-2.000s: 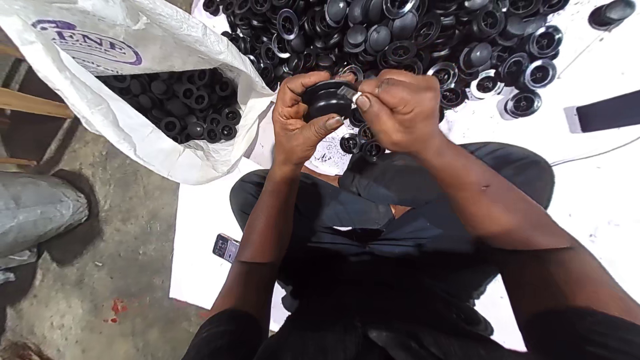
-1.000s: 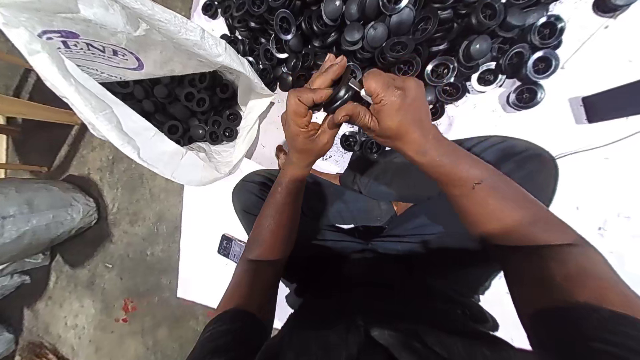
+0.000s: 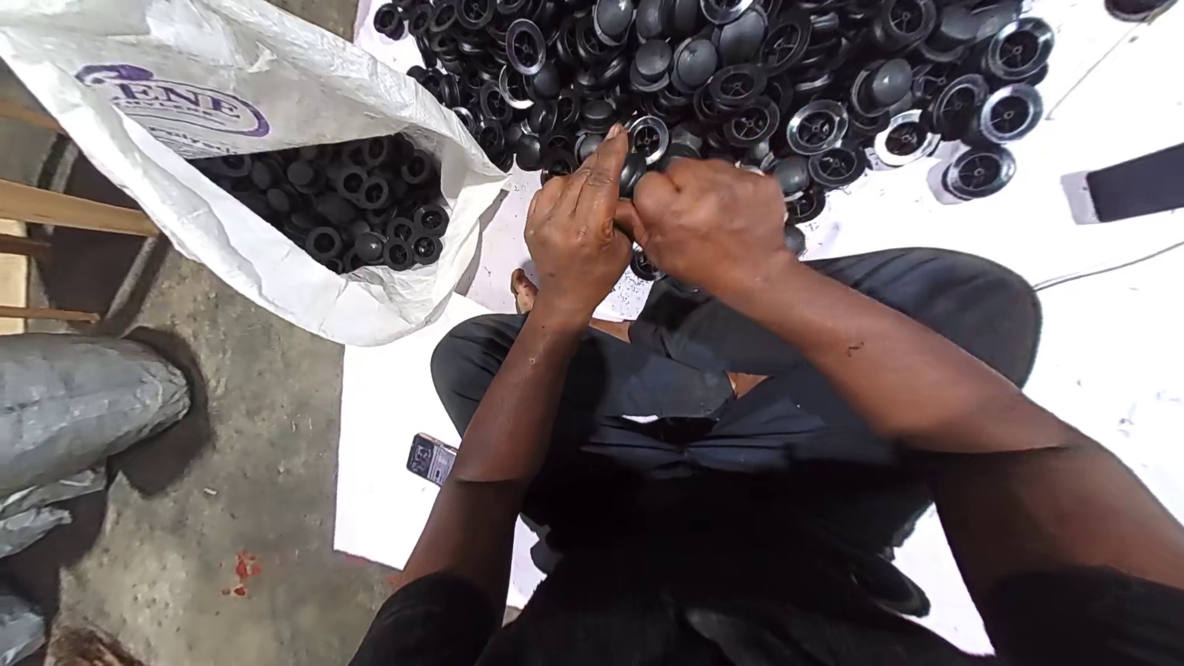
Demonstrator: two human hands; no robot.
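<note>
Between my hands, above my crossed legs, is a round black plastic part (image 3: 633,173), mostly covered by fingers. My left hand (image 3: 581,227) grips it from the left, its fingers pointing up. Against its right side presses my right hand (image 3: 712,217), curled into a fist; what its fingers pinch is hidden. Just beyond the hands lies a large pile of black plastic knobs or caps (image 3: 740,74), some domed side up, others showing spoked undersides. An open white woven sack (image 3: 314,287) at the left holds smaller black rings and caps (image 3: 370,191).
A mobile phone (image 3: 431,459) lies on the white sheet (image 3: 379,499) left of my legs. A dark flat object (image 3: 1140,185) is at the right, near a thin cable (image 3: 1110,268). Grey sacks (image 3: 83,407) and wooden bars (image 3: 74,208) stand at the far left.
The round part was more exposed two seconds ago, with its rim facing up; it has since tilted and is mostly covered. My right hand has closed into a fist against it.
</note>
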